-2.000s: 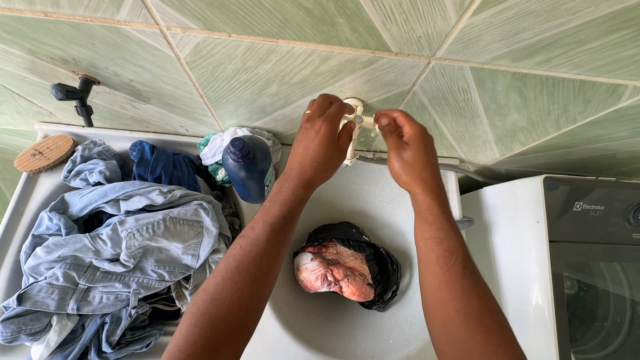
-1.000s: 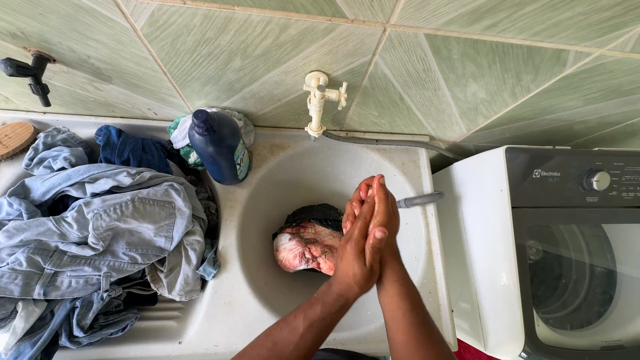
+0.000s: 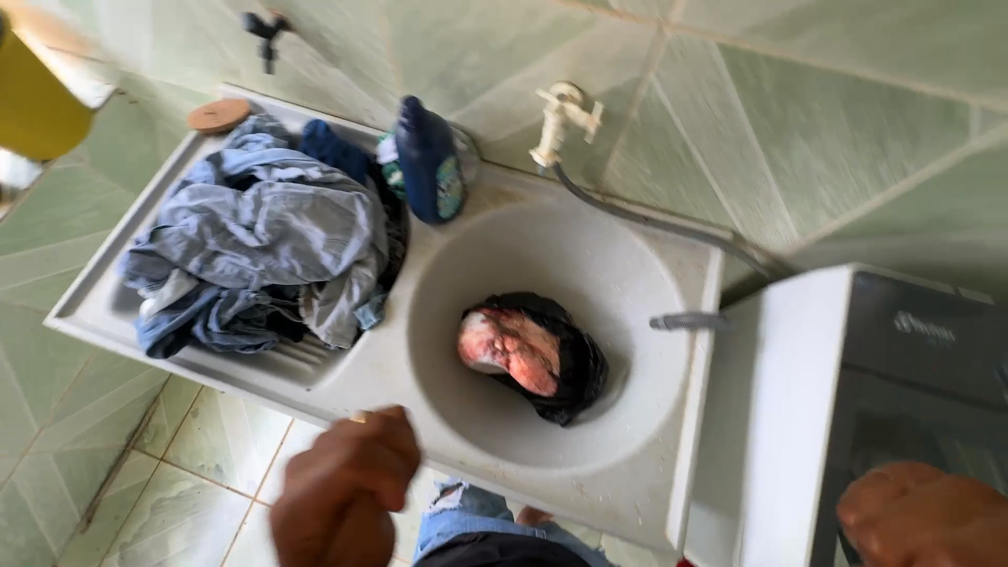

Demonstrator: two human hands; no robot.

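My left hand [image 3: 346, 488], a ring on one finger, is curled in front of the sink's front edge, with nothing seen in it. At the far right my right hand [image 3: 921, 512] is blurred and partly out of frame, over the washing machine; its fingers look curled and I see nothing in them. A piece of raw meat [image 3: 512, 346] lies on a black plastic bag [image 3: 579, 378] in the round basin [image 3: 630, 260]. The cream plastic tap [image 3: 561, 126] on the wall stands behind the basin, with a grey hose [image 3: 669, 228] beside it.
Denim and other clothes [image 3: 268, 228] fill the left washboard basin, near a wooden brush [image 3: 218, 116] and a dark blue bottle [image 3: 429, 165]. A grey drain hose [image 3: 689, 321] hooks over the basin's right edge. The washing machine [image 3: 906, 378] stands right; a yellow container [image 3: 39, 94] is upper left.
My hands were at the tap, then pressed together over the basin; now they are wide apart, nearer to me. The view has swung and tilted.
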